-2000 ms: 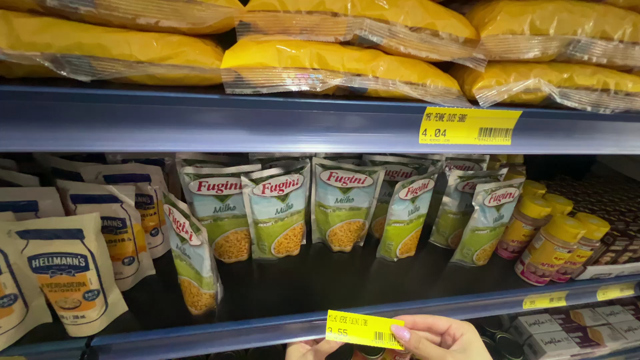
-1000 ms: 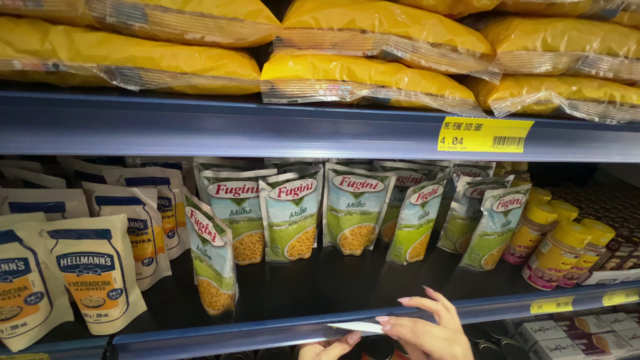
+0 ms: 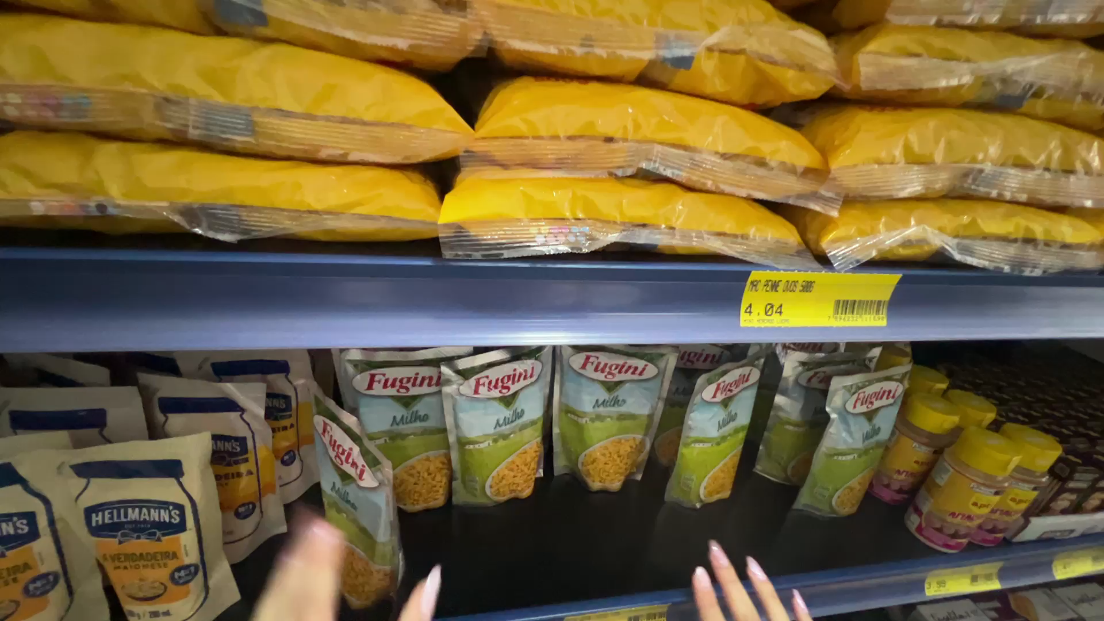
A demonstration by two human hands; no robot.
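Note:
My left hand [image 3: 323, 573], partly blurred and cut off by the bottom edge, has its fingers apart and nothing visible in them. It is in front of a tilted Fugini corn pouch [image 3: 358, 509]. My right hand [image 3: 742, 591] is at the bottom edge too, fingers spread over the front of the black shelf [image 3: 552, 543], with nothing seen in it. Several more Fugini pouches [image 3: 612, 414] stand upright in a loose row behind the hands. Under the hands, a yellow price label [image 3: 625, 614] on the shelf edge is partly in view.
Hellmann's mayonnaise pouches [image 3: 142, 526] stand at the left. Jars with yellow lids [image 3: 966, 483] are at the right. Overhead, the blue edge of the upper shelf [image 3: 371, 297] bears a price label [image 3: 819, 299], below stacked yellow pasta bags [image 3: 638, 129].
My hands held a yellow label at the lower shelf edge; now they are apart and no label is seen in them. The left hand has moved left, the right hand to the right.

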